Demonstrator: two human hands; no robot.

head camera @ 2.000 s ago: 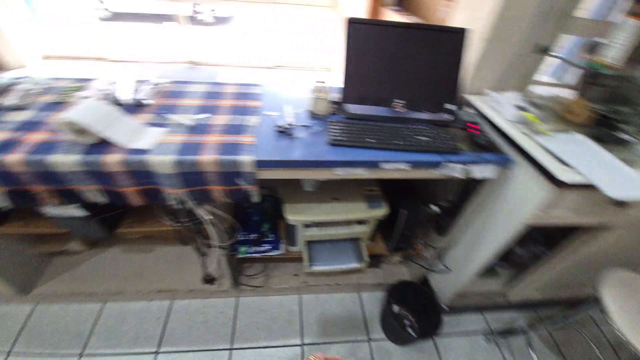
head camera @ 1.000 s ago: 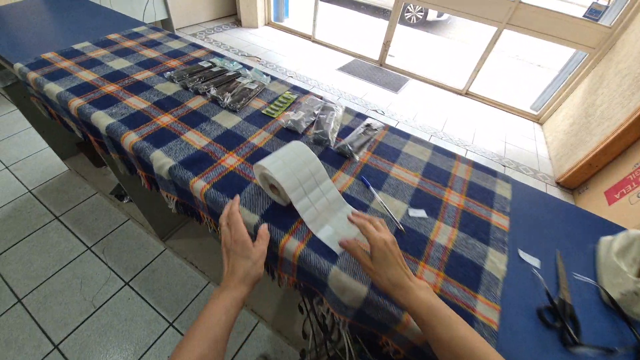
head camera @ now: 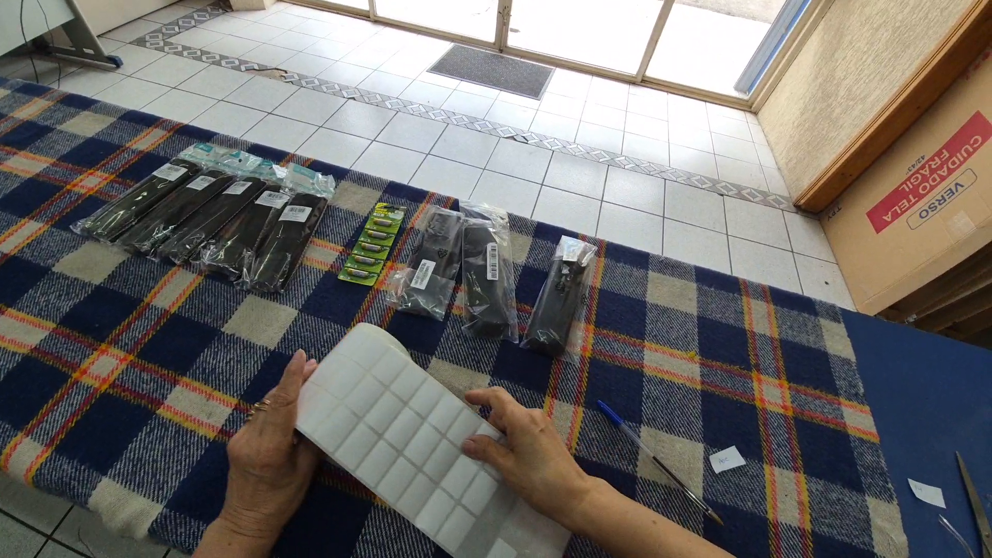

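A roll of blank white adhesive labels [head camera: 411,434] lies partly unrolled between my hands on the plaid blanket [head camera: 674,360]. My left hand [head camera: 271,449], with a ring on one finger, holds the roll's left side. On the strip's right edge, the thumb and forefinger of my right hand [head camera: 527,449] touch the labels. A blue-capped ballpoint pen [head camera: 659,461] lies right of my right hand, near a small paper piece with writing [head camera: 726,459]. Beyond the roll are several bagged black items [head camera: 221,217], a green blister card of small batteries [head camera: 372,244] and more bagged black items [head camera: 488,279].
At the right, the blue tabletop [head camera: 922,387] bears another paper piece [head camera: 925,494] and a scissors blade [head camera: 973,496]. A cardboard box [head camera: 922,194] stands beyond it. Past the table are a tiled floor, a dark doormat [head camera: 492,71] and glass doors.
My left hand, apart from the roll a second ago, now holds its side. My right hand has moved from the strip's end to its right edge. The view has come closer to the table.
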